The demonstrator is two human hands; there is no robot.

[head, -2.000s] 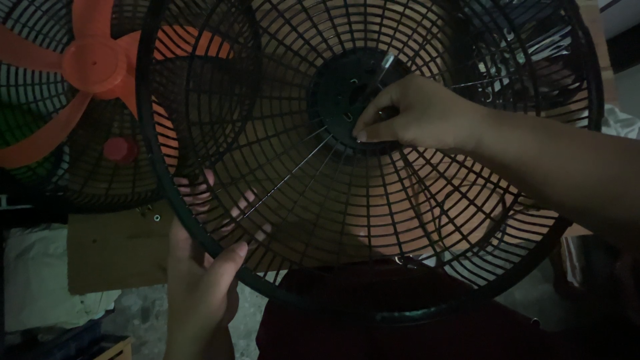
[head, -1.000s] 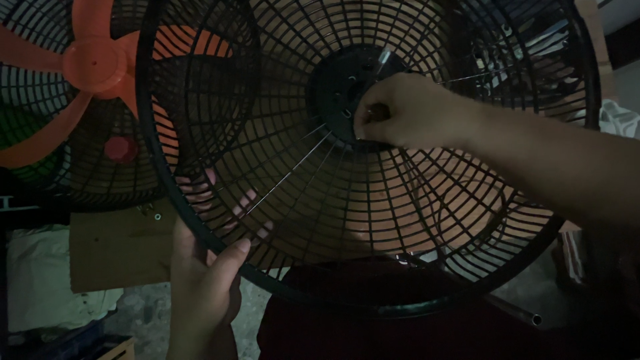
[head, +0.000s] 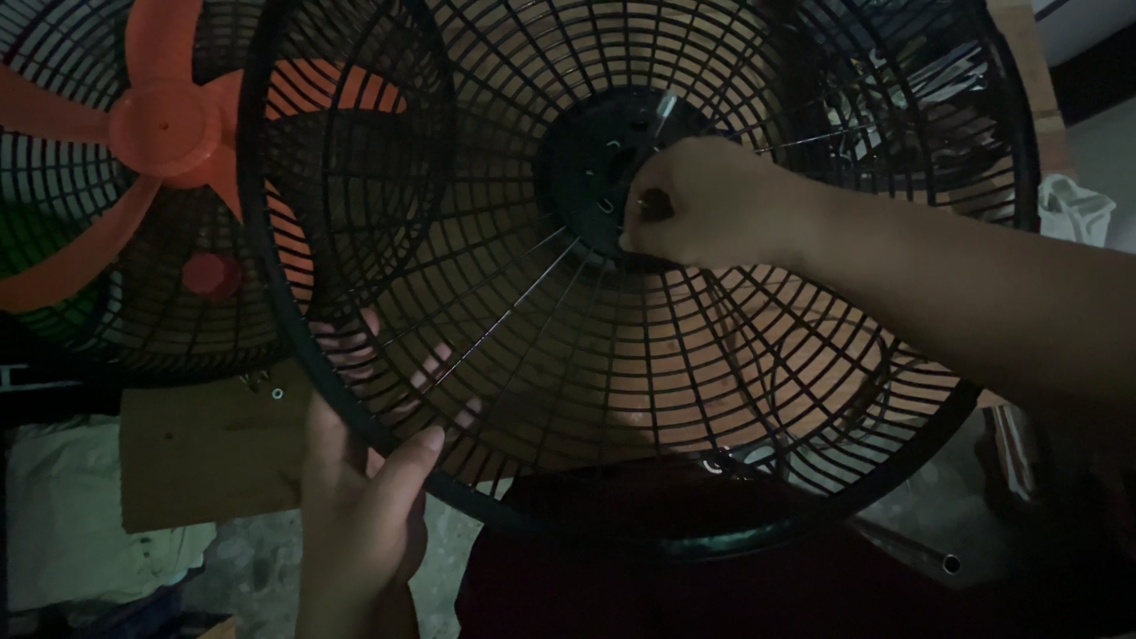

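A round black fan grille (head: 497,510) fills the middle of the view. My left hand (head: 382,470) grips its lower left rim, thumb in front and fingertips behind the ribs. Over the dark central hub plate (head: 577,177) is my right hand (head: 710,204), its fingers curled at the plate's right side; whether something small is between them is hidden. A short pale, shiny piece (head: 666,106) shows just above this hand, on or near the hub. Thin bright wires run outward from the hub across the ribs.
An orange fan blade (head: 164,129) sits in another grille at the left, with a red round knob (head: 211,275) below it. A small nut (head: 278,393) lies on a cardboard sheet (head: 204,461). Behind the grille are tools in a pile (head: 941,80); a metal tube (head: 950,564) is at lower right.
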